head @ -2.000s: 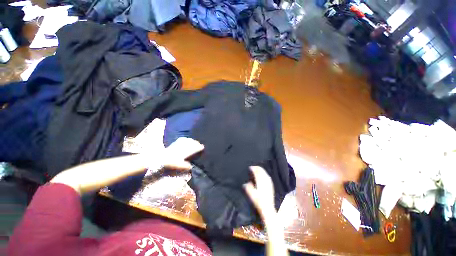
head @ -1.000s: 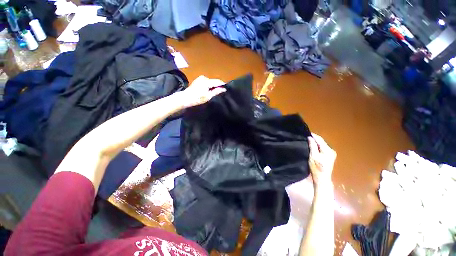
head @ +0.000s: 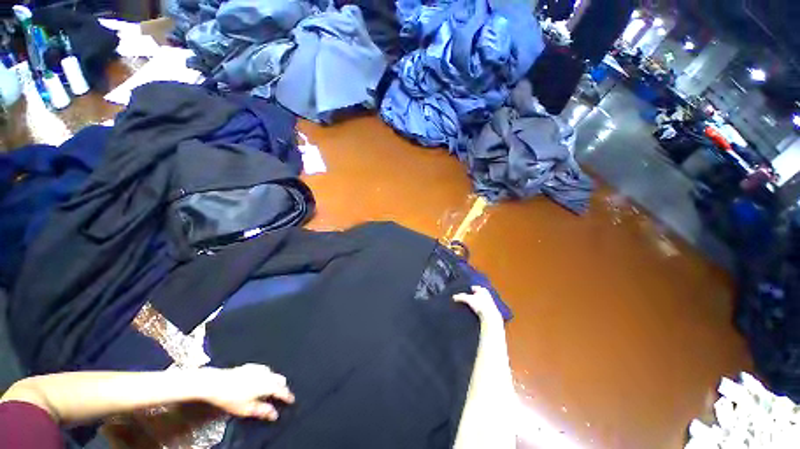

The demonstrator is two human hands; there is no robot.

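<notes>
A black suit jacket [head: 351, 324] lies spread on the glossy brown table [head: 596, 307], with a patch of shiny lining showing near its collar. A small dark hook, probably a hanger [head: 458, 248], shows above the collar. My left hand [head: 254, 392] rests on the jacket's lower left part, fingers spread. My right hand [head: 478, 302] is at the jacket's upper right, near the collar, fingers bent over the cloth; whether it grips any cloth is unclear. A navy garment [head: 263, 294] shows under the jacket. The jacket's lower end is cut off by the frame.
A dark garment pile [head: 114, 219] lies at the left. Blue-grey garments [head: 465, 70] are heaped on the far side. A white cloth pile [head: 746, 416] is at the lower right. White bottles [head: 75, 74] stand at the far left.
The jacket was held up and open between both hands a second ago; now it lies flat on the table. My left hand has moved down, my right hand inward. The view has shifted.
</notes>
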